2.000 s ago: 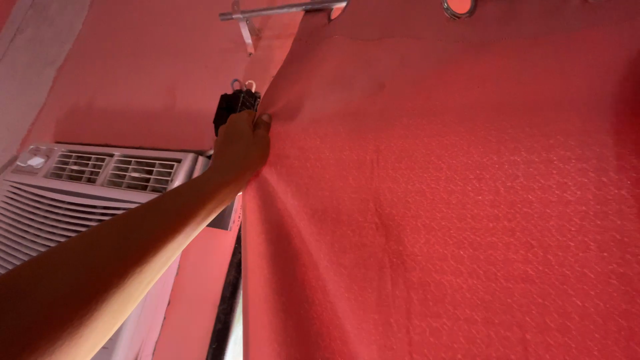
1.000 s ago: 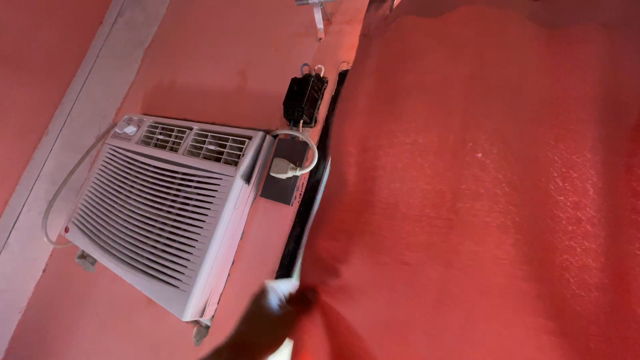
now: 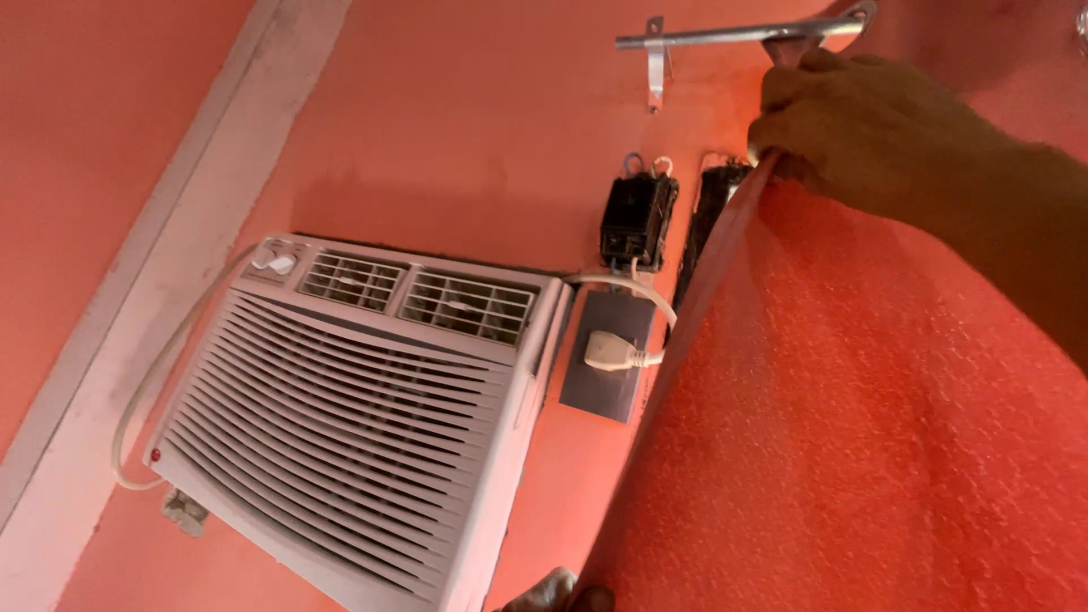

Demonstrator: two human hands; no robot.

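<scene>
A red patterned curtain (image 3: 850, 408) fills the right side of the view and hangs from a metal rod (image 3: 731, 36). My right hand (image 3: 858, 127) comes in from the right and grips the curtain's edge near its top, just below the rod. At the bottom edge, the fingers of my left hand (image 3: 561, 591) pinch the curtain's side edge; the rest of that hand is out of view. The curtain's left edge runs taut between both hands.
A white window air conditioner (image 3: 340, 425) sits in the pink wall left of the curtain. Between them are a black electrical box (image 3: 636, 221) and a grey outlet plate (image 3: 586, 391) with a white plug (image 3: 608, 351) and cord. A metal bracket (image 3: 655, 68) supports the rod.
My right hand has come into view and taken hold of the curtain near the rod. My left hand, near the black box two seconds ago, is now low on the curtain's edge.
</scene>
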